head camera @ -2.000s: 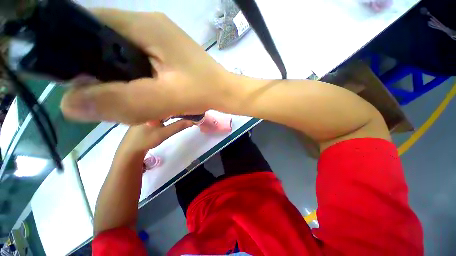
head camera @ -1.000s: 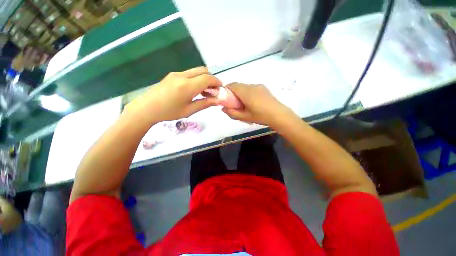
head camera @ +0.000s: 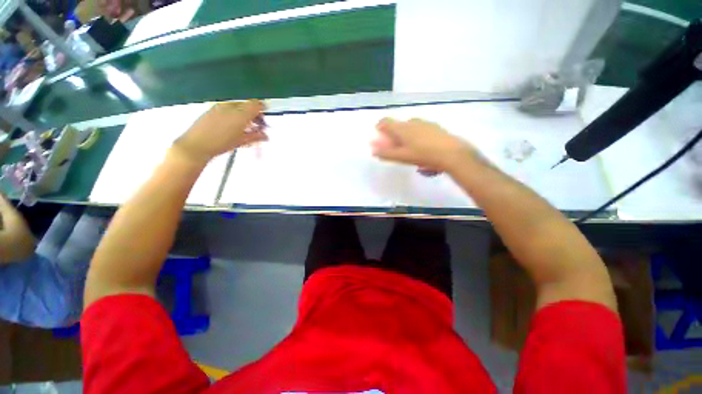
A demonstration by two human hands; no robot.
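My left hand (head camera: 219,132) is above the left part of the white bench strip (head camera: 308,173), its fingers closed on a small dark and pink piece (head camera: 259,123), mostly hidden. My right hand (head camera: 416,145) is blurred above the middle of the strip, its fingers curled. A small dark pink bit (head camera: 428,171) shows at its lower edge; whether the hand grips it I cannot tell. The black electric screwdriver (head camera: 623,108) hangs tilted at the right, bit pointing down left. A loose pile of tiny screws (head camera: 519,149) lies between my right hand and the screwdriver.
A clear bag with grey contents (head camera: 543,95) lies beside the upright white panel (head camera: 469,46). The green conveyor (head camera: 323,65) runs behind. At left are a box of pink parts (head camera: 55,165) and a person's blue sleeve (head camera: 42,288). A blue stool (head camera: 185,292) and cardboard box (head camera: 512,300) are below.
My hands, together on a pink piece a second ago, are now wide apart, the left one further left. The screwdriver, in my right hand at first, hangs free. The view has shifted.
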